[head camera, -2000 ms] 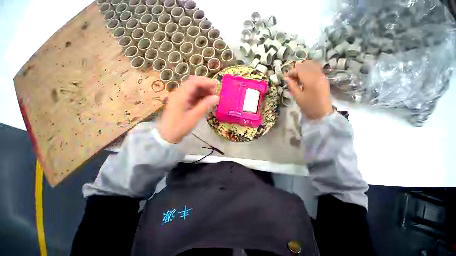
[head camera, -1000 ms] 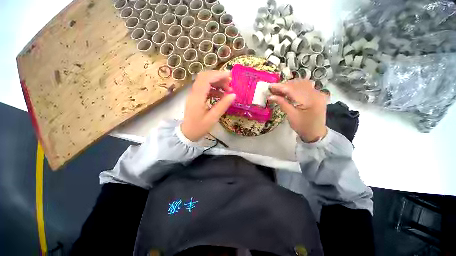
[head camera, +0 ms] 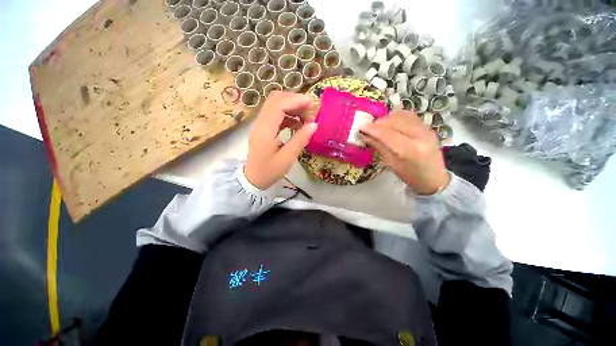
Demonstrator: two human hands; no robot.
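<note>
The pink block (head camera: 331, 128) sits tilted on the speckled yellow and black round stand (head camera: 338, 173). A pale ring or piece (head camera: 360, 127) lies on the block's right part. My right hand (head camera: 412, 152) has its fingertips on the right side of this pale piece and partly covers it. My left hand (head camera: 275, 142) is at the block's left edge, thumb and forefinger curved with a gap between them. Whether these fingertips grip the block or something small is unclear.
Upright rings (head camera: 260, 40) stand in rows on the wooden board (head camera: 135, 108) at left. Loose rings (head camera: 398, 64) lie behind the stand. A clear bag of rings (head camera: 540, 94) and a black cloth (head camera: 467, 165) are at right. A thin dark line lies near the table's front edge.
My right hand has come from the loose rings to the pale piece on the block. My left hand has stayed by the block's left edge. The block has turned slightly clockwise.
</note>
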